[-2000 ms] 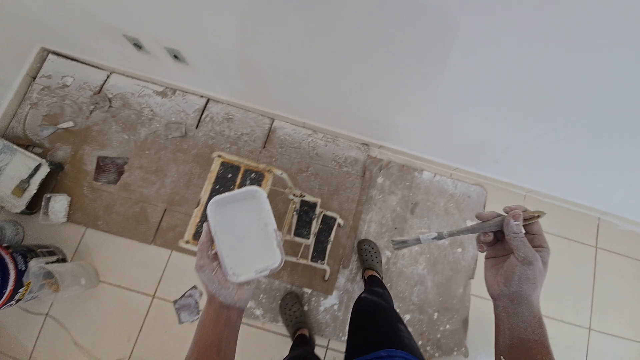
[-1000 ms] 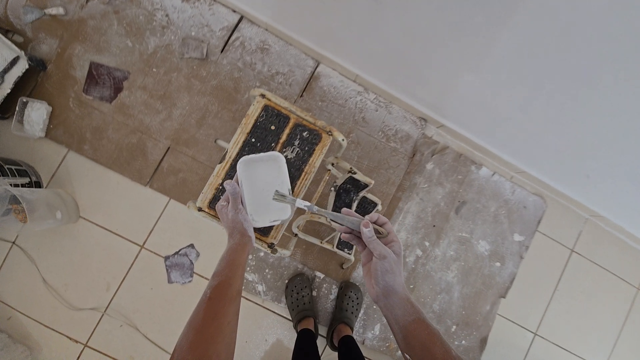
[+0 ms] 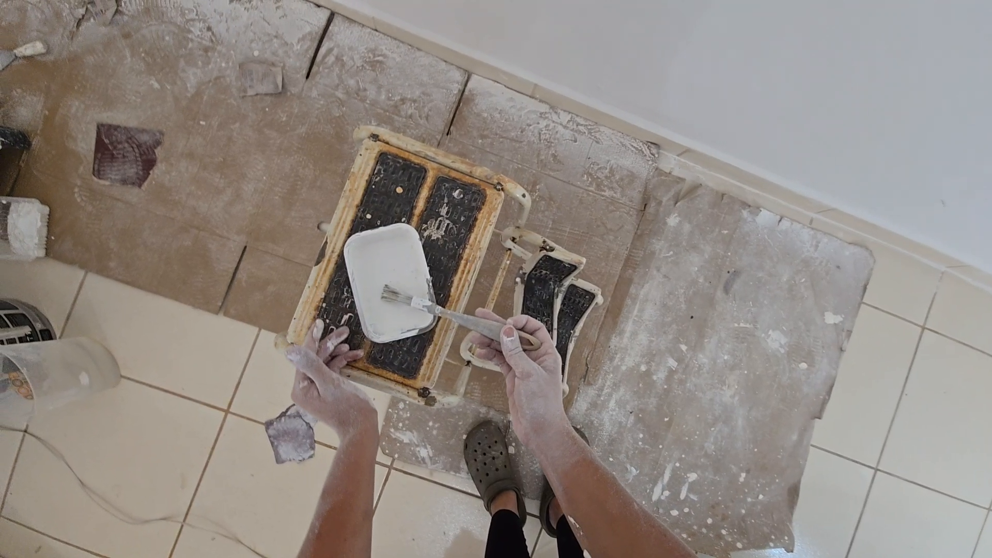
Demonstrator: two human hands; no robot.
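A white plastic tub [image 3: 387,267] holding white paint or a similar coating rests on the top platform of a folding step ladder [image 3: 465,232], whose black treads and cream, rusty frame stand below me. My left hand [image 3: 329,376] is just below the tub at the platform's edge, fingers apart, holding nothing. In my right hand [image 3: 527,353] is a paintbrush [image 3: 457,314], gripped by its handle, with its bristles over the tub; whether they touch the contents I cannot tell.
Stained cardboard sheets [image 3: 721,349] cover the tiled floor [image 3: 155,318] along a white wall [image 3: 736,93]. Sandpaper pieces [image 3: 128,155] lie about. At the left are a clear plastic container [image 3: 66,376], a small white-smeared tub [image 3: 25,227] and a thin cable [image 3: 85,484]. My clogs [image 3: 490,457] stand near the ladder.
The tub, held in my left hand in the earlier frames, now sits on the ladder platform, and my left hand has let go. My right hand has brought the brush from the right to the tub.
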